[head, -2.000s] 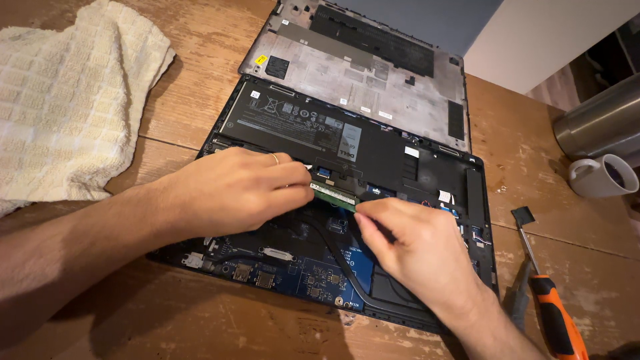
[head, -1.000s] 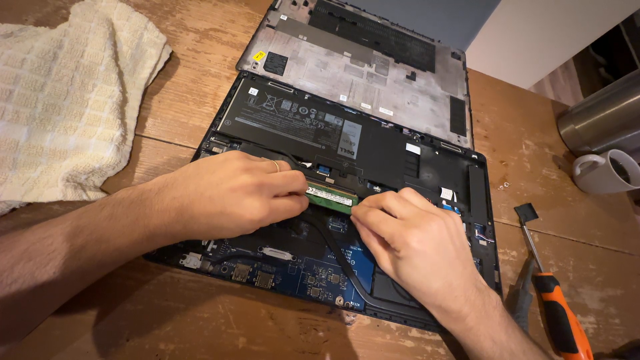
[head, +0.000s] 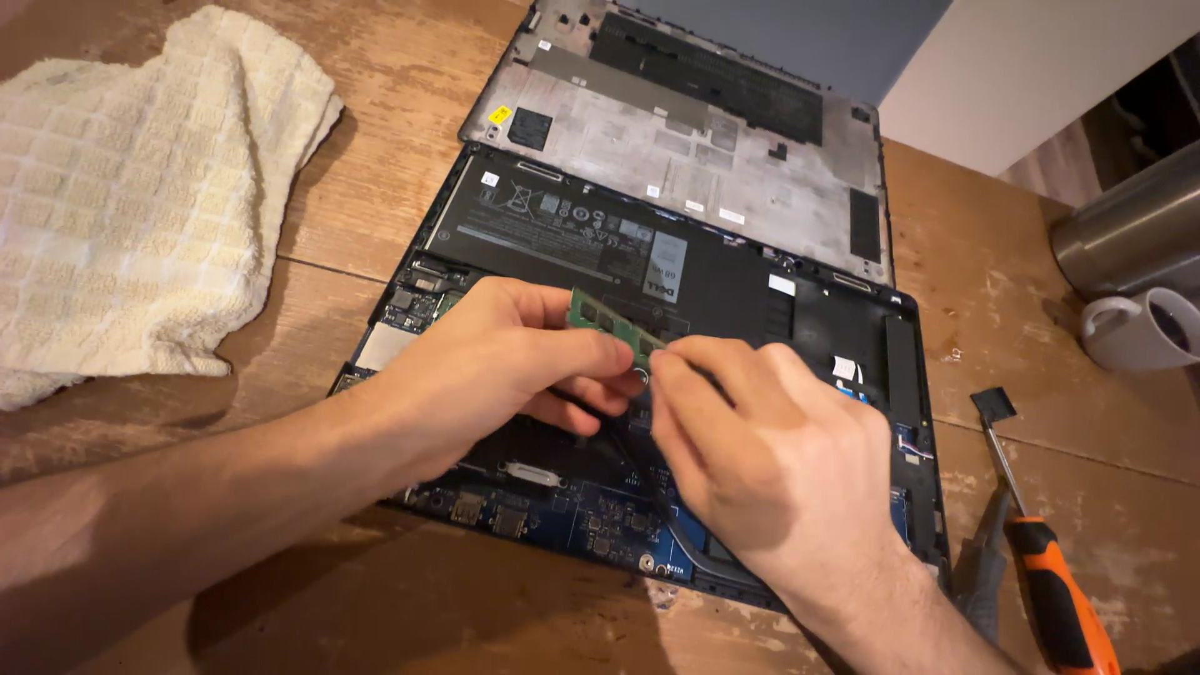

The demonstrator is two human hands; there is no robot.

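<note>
Above the opened laptop base (head: 600,525), my left hand (head: 516,361) pinches a green RAM module (head: 609,323) between thumb and fingers. The fingertips of my right hand (head: 769,431) grip the module's right end. The module is tilted, and part of it is hidden by my fingers. Behind my hands lies the black Dell battery (head: 562,225) inside the base. Circuit boards, a black heat pipe and connectors show below and around my hands.
The removed bottom cover (head: 619,159) lies beyond the base. A cream towel (head: 159,187) is at left. At right are an orange and black screwdriver (head: 1059,581) touching a small black piece (head: 994,404), a mug (head: 1139,333) and a metal container (head: 1134,225).
The RAM module, low over the middle of the board a second ago, is now lifted and turned to a steeper tilt. Both hands have moved with it, and my left fingers show more.
</note>
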